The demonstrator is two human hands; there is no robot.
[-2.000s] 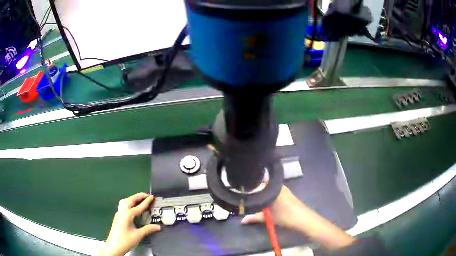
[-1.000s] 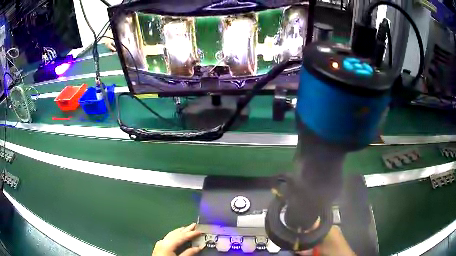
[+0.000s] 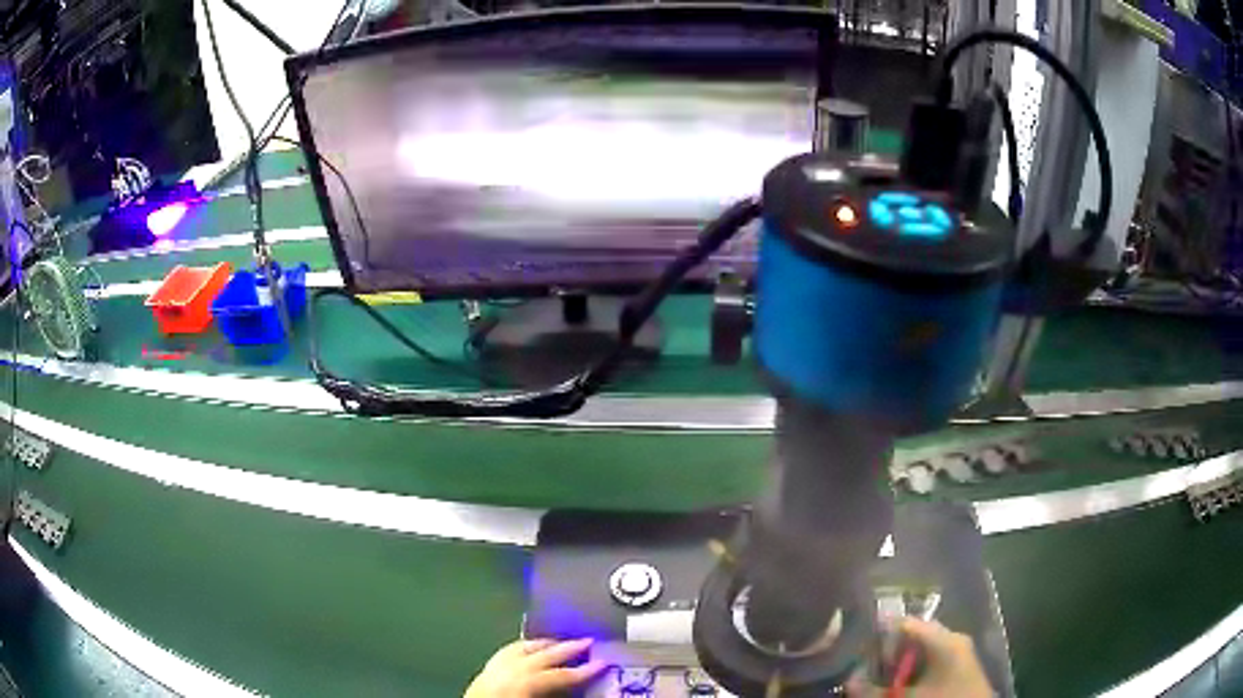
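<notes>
The silver-grey workpiece strip (image 3: 668, 680) lies on the dark microscope base plate (image 3: 573, 545), cut off by the bottom edge. My left hand (image 3: 536, 671) is at the strip's left end, its fingers on it; the thumb is out of the picture. My right hand (image 3: 943, 664), partly cut off, holds the brush by its red handle (image 3: 902, 667) right of the ring light (image 3: 712, 626). The brush tip is hidden. The blue microscope head (image 3: 879, 321) stands above. The monitor (image 3: 545, 164) shows only a bright horizontal blur.
A black cable bundle (image 3: 464, 405) loops before the monitor. Red (image 3: 188, 297) and blue (image 3: 259, 307) bins and a pale green fan (image 3: 57, 307) stand at the left. More strips lie right (image 3: 1159, 443) and far left (image 3: 41, 518) on the green bench. A metal post (image 3: 1022, 273) rises behind the microscope.
The camera view has tilted up and shifted, so both hands sit lower. The monitor image went from enlarged parts to a streaked blur. Both hands stay at the strip and brush.
</notes>
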